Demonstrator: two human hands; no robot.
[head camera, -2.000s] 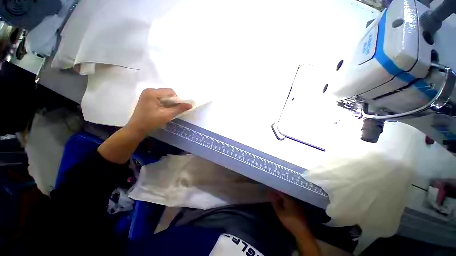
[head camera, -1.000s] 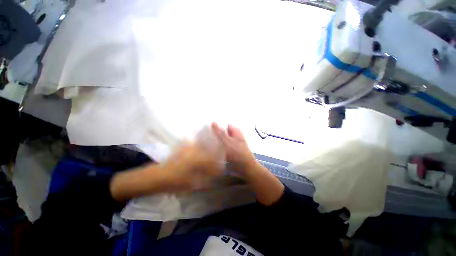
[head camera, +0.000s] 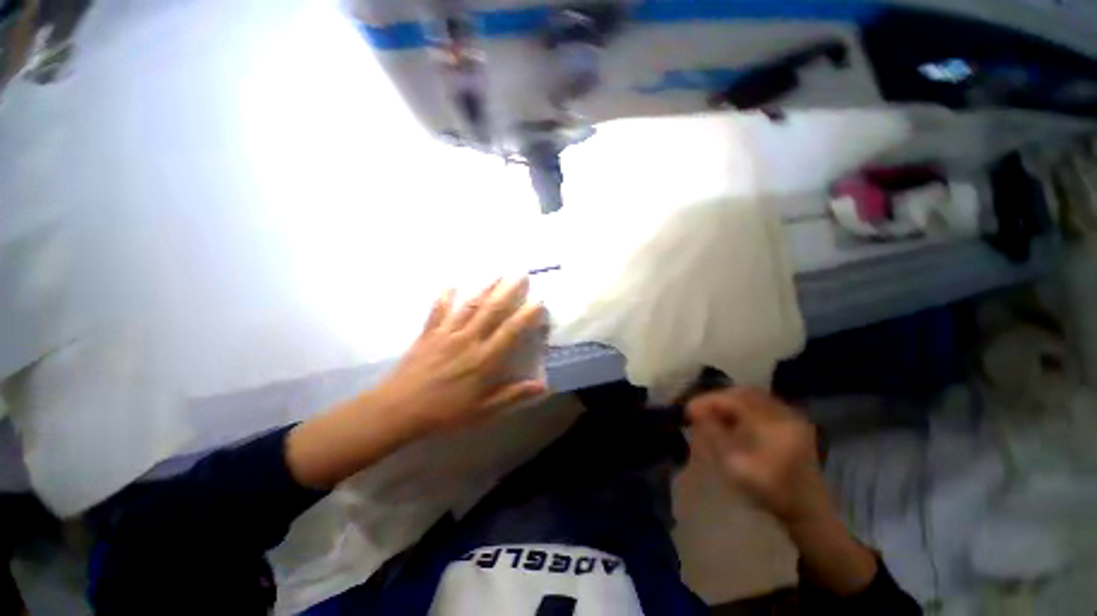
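My left hand (head camera: 475, 355) lies flat, fingers spread, over the white table's front edge, left of the cream cut panels. A bit of white cloth seems to show under it, but glare hides its outline. My right hand (head camera: 764, 451) is blurred, with curled fingers, below the table edge at the lower end of the cream cut panels (head camera: 692, 259). Whether it grips cloth cannot be told. The panels lie right of the needle area and hang over the edge. The dark cylindrical attachment (head camera: 546, 178) hangs under the sewing machine head (head camera: 674, 60).
Large white fabric pieces (head camera: 102, 421) lie at left, hanging over the edge. A pale cloth (head camera: 361, 517) is below the table by my lap. A small tray (head camera: 902, 205) with pink-red and white items is at right. A greyish fabric pile (head camera: 962, 505) is lower right.
The view has swung right, bringing the machine head overhead. My hands, earlier close together at the table edge, are now apart: left flat on the edge, right by the hanging cream panels.
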